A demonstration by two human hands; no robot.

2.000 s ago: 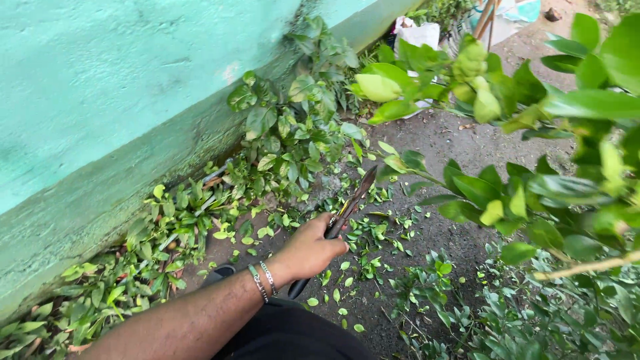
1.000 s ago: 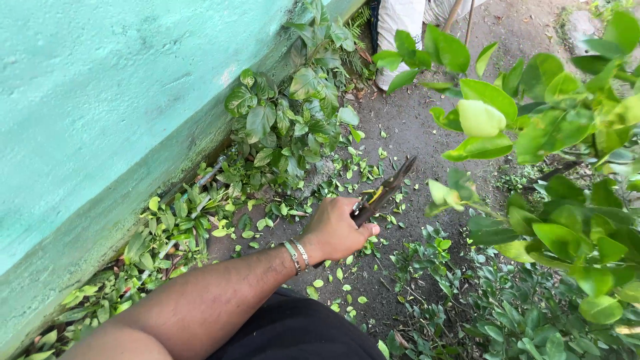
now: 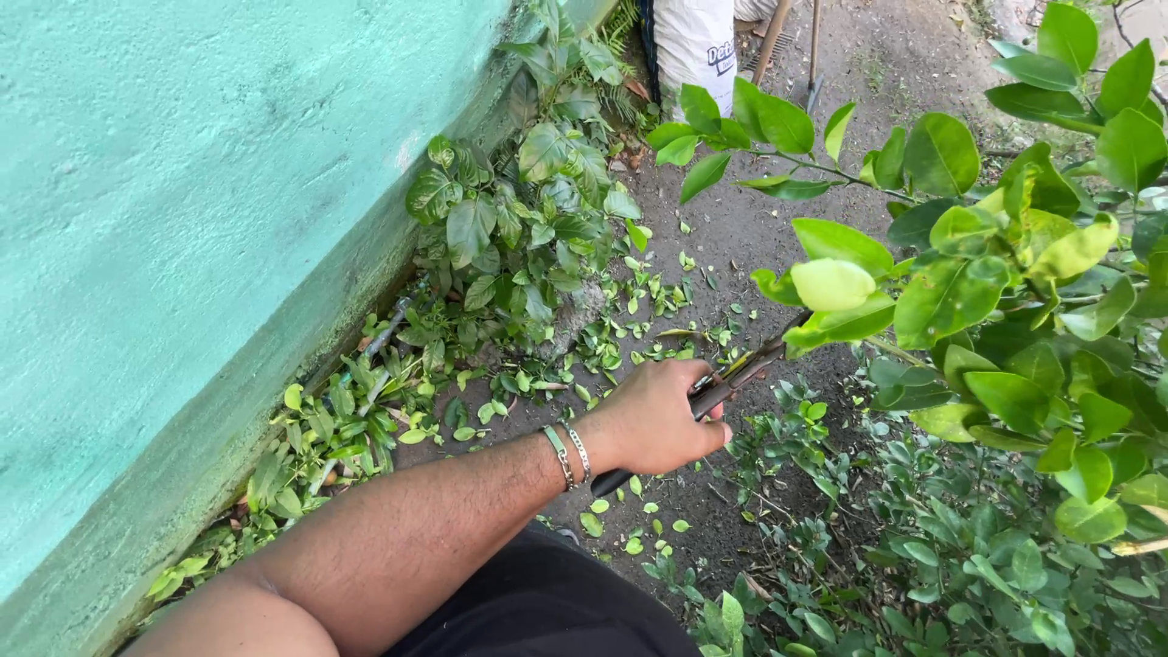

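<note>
My left hand (image 3: 657, 420), with two metal bracelets at the wrist, is closed around a pair of garden shears (image 3: 750, 365). Their dark handle end shows below the wrist, and some yellow shows near the fingers. The dark blades point up and right, with their tips hidden behind leaves of a leafy green branch (image 3: 944, 283). A pale, curled yellow-green leaf (image 3: 832, 285) stands just above the tips. Whether the blades are apart or together cannot be told. My right hand is out of view.
A turquoise wall (image 3: 219, 182) runs along the left, with a broad-leaved plant (image 3: 511, 210) at its base. Cut leaves (image 3: 648, 297) lie on the dark ground. At the top are a white sack (image 3: 695, 55) and long wooden handles (image 3: 774, 41). Low foliage (image 3: 912, 547) fills the lower right.
The shears' tips, in plain sight in both earlier frames, are now behind the branch's leaves. My left hand keeps its hold on the shears. The view has shifted.
</note>
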